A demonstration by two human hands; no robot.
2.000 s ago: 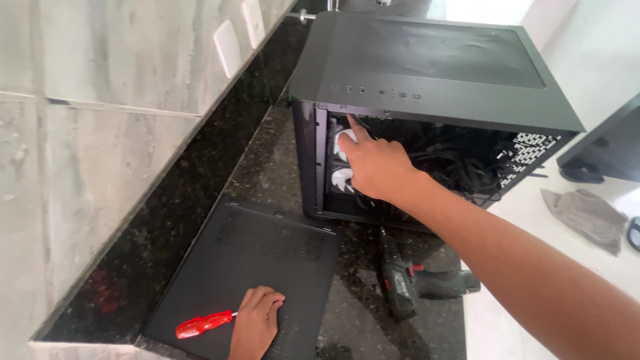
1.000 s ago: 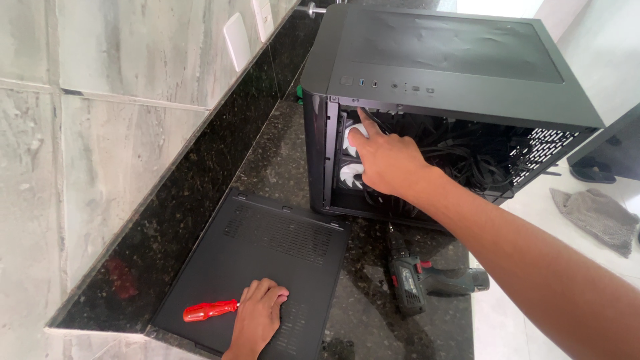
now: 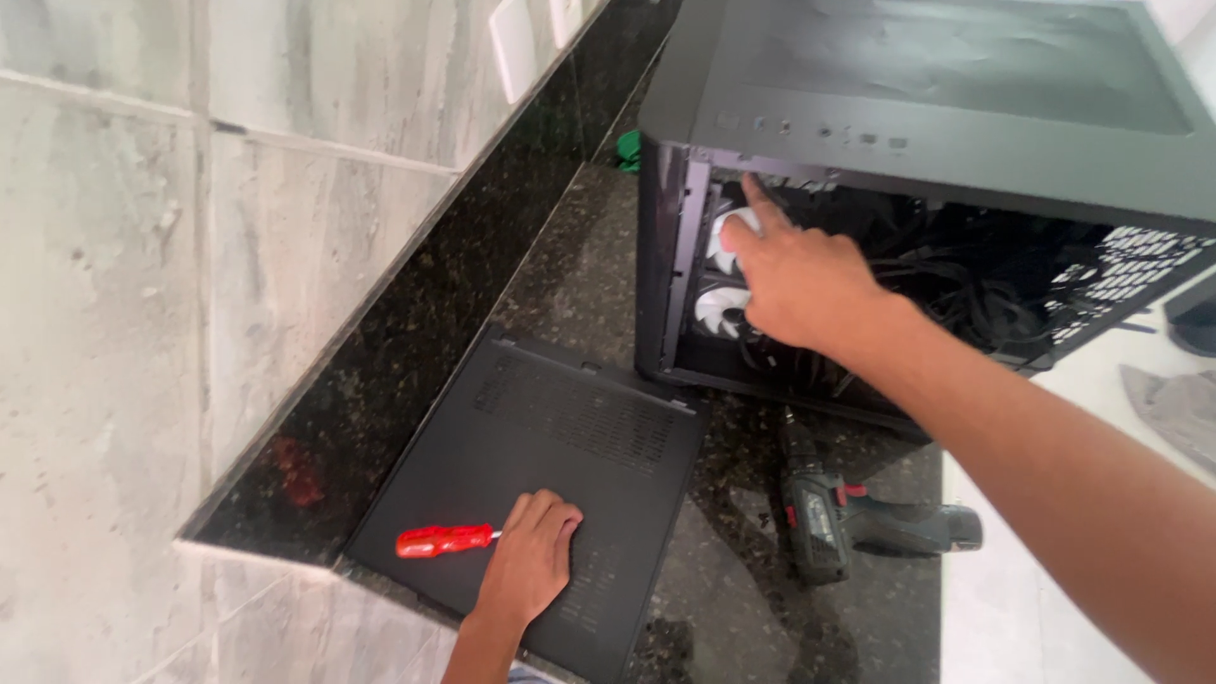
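A black computer case [image 3: 931, 133] stands on the stone counter with its side uncovered, showing white fan blades [image 3: 724, 312] and dark cables [image 3: 959, 294]. My right hand [image 3: 807, 275] reaches to this opening, its index finger extended against the inner top edge near the front corner; no tool shows in it. Flat on the counter lies a black vented side panel [image 3: 446, 475]. Over this panel my left hand [image 3: 537, 541] is curled around the shaft end of a screwdriver with a red handle [image 3: 444, 541]. The screwdriver's tip is hidden by the fingers.
A cordless drill [image 3: 819, 527] lies on the granite counter [image 3: 722, 570] just below the case. Along the left runs a dark stone backsplash [image 3: 408, 332] under a tiled wall. A green object [image 3: 629, 151] sits behind the case, and a grey cloth [image 3: 1173, 408] lies at the far right.
The view has come closer to the case and panel. My right index finger stays at the case's upper inner edge, and my left hand remains on the panel with the screwdriver.
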